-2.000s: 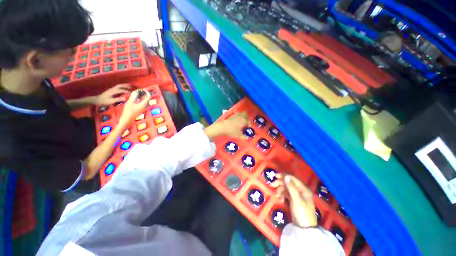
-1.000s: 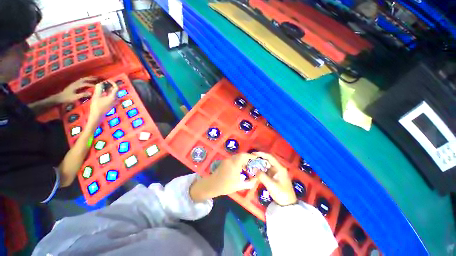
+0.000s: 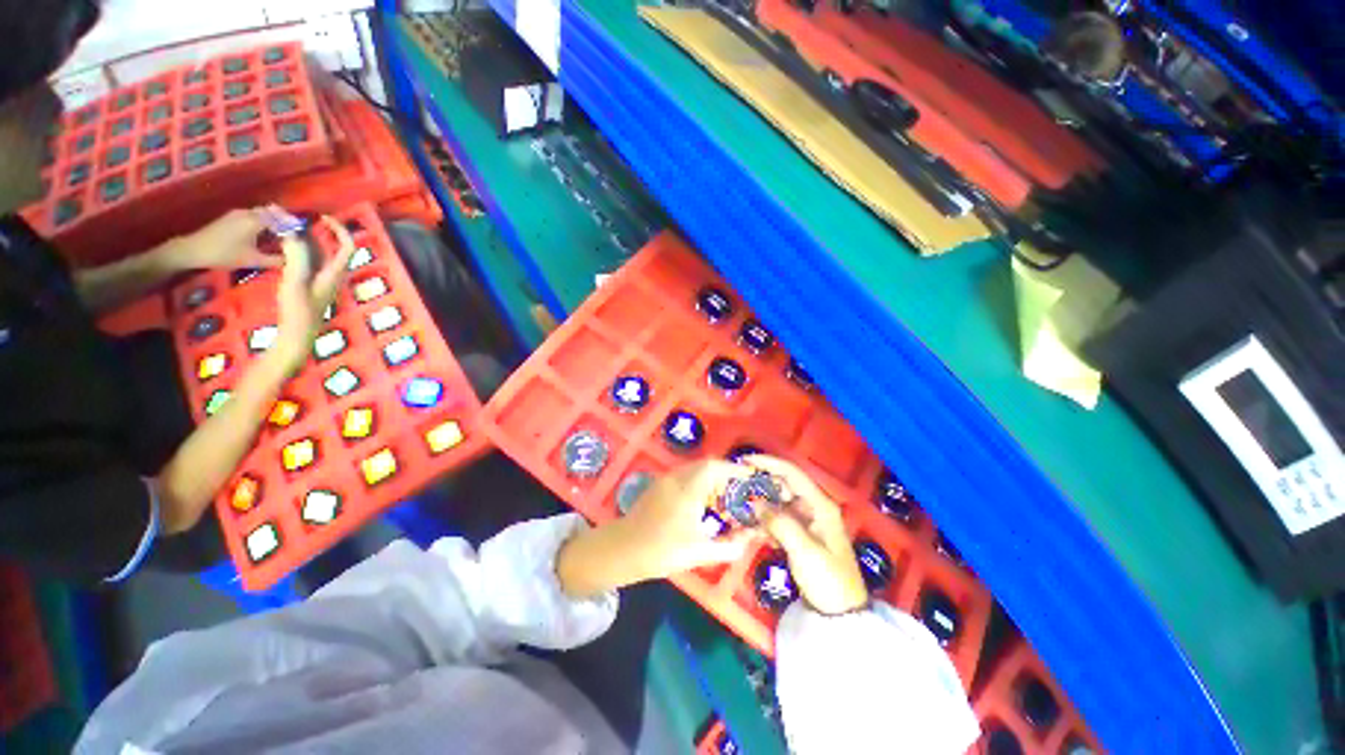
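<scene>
A round smartwatch unit is held between the fingertips of both my hands, above the red-orange compartment tray. My left hand grips it from the left side. My right hand grips it from the right, with fingers bent over it. The tray holds round black watches in its square pockets, some lit with a white mark. Several pockets at its upper left hold nothing. The tray's right side runs under the blue shelf edge, and my hands hide some middle pockets.
A coworker at the left handles a unit over a second tray of lit square units. Stacked trays stand behind. The blue shelf edge bounds the right. On the shelf are a cardboard strip, yellow paper and a black box.
Two seconds ago my hands were apart over the tray; they then came together on a round unit. In the last second they stay there. Screens in the coworker's tray changed colour.
</scene>
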